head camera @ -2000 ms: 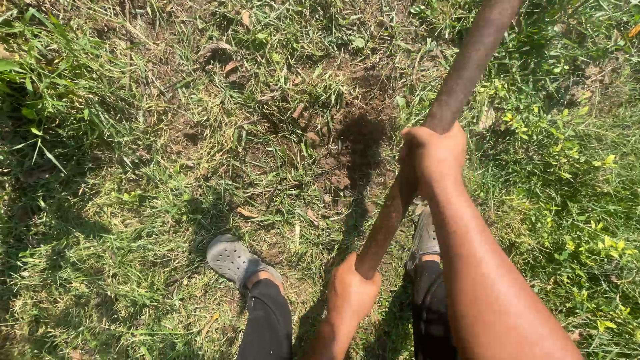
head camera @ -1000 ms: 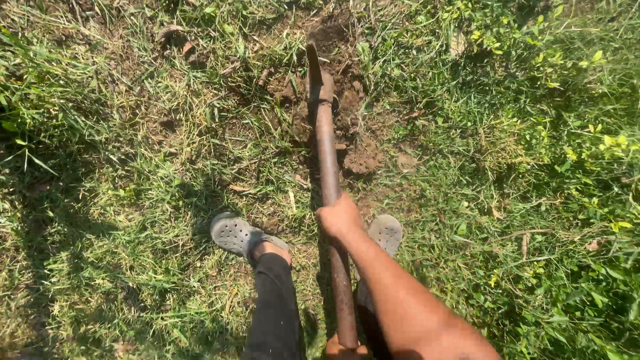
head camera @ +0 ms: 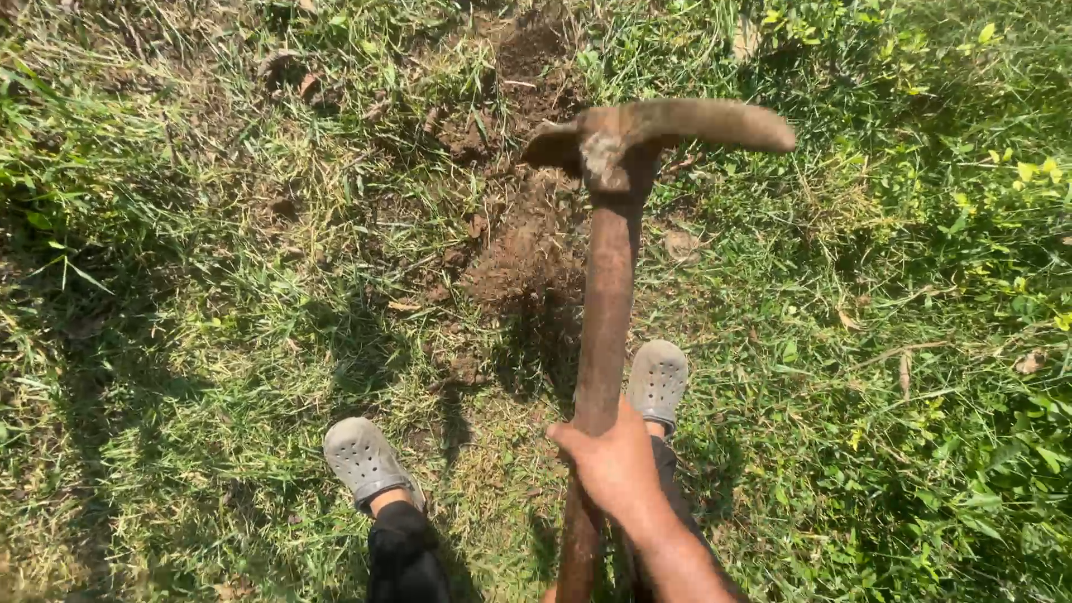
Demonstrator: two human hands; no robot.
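A pickaxe with a rusty metal head (head camera: 662, 126) and a brown wooden handle (head camera: 610, 285) is held up over the ground. My right hand (head camera: 615, 461) is wrapped around the middle of the handle, thumb on its left side. Of my left hand (head camera: 549, 595) only a sliver shows at the bottom edge, beside the lower handle; its grip is hidden. Below and to the left of the head lies loosened brown soil (head camera: 528, 243), partly covered by the tool's shadow.
My feet, in grey clogs (head camera: 364, 456), stand apart on the grass, the right one (head camera: 657, 381) close beside the handle. Leafy green plants (head camera: 1005, 469) grow at the right. A few dry leaves (head camera: 310, 86) lie at the upper left.
The pickaxe head was down at the soil one second ago; now it is raised off it. The patch of broken soil looks larger than two seconds ago.
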